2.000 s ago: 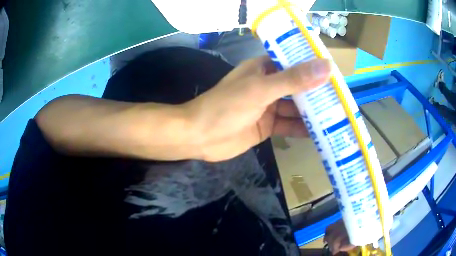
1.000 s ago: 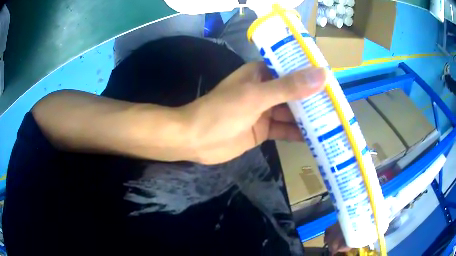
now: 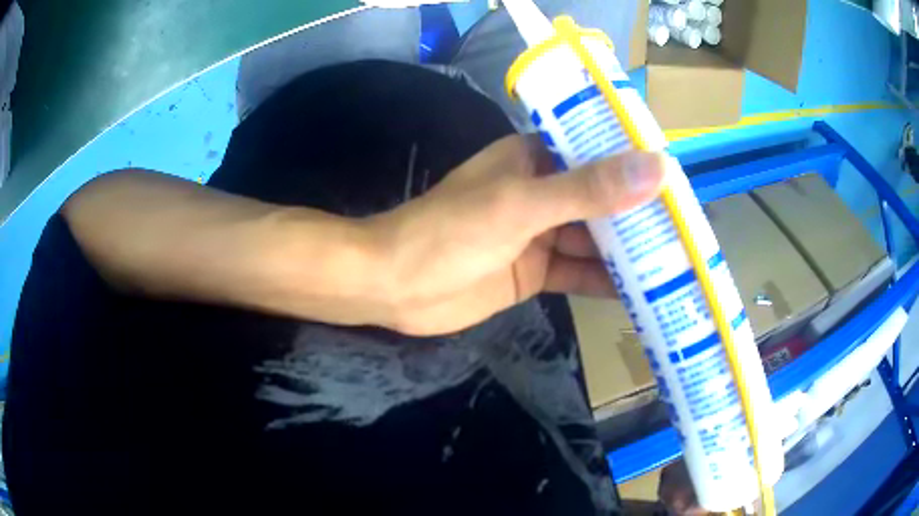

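Note:
A white sealant cartridge with blue bands and print lies in a yellow caulking gun frame. It slants from top centre to bottom right, with its white nozzle pointing up at the top edge. My left hand is wrapped around the upper part of the cartridge, thumb on top. My right hand is mostly hidden behind the cartridge's rear end at the bottom edge; its grip cannot be made out. A thin bright sliver of a white housing shows at the top edge.
The green bench top with a pale edge is at upper left. An open carton with white round ends stands on the blue floor at upper right. A blue rack holds closed cartons at right. Dark, smeared clothing fills the lower left.
The white housing has slid up almost out of the picture, and the nozzle now shows against the floor and bench edge. The hold on the cartridge looks the same. Carton and rack have shifted slightly.

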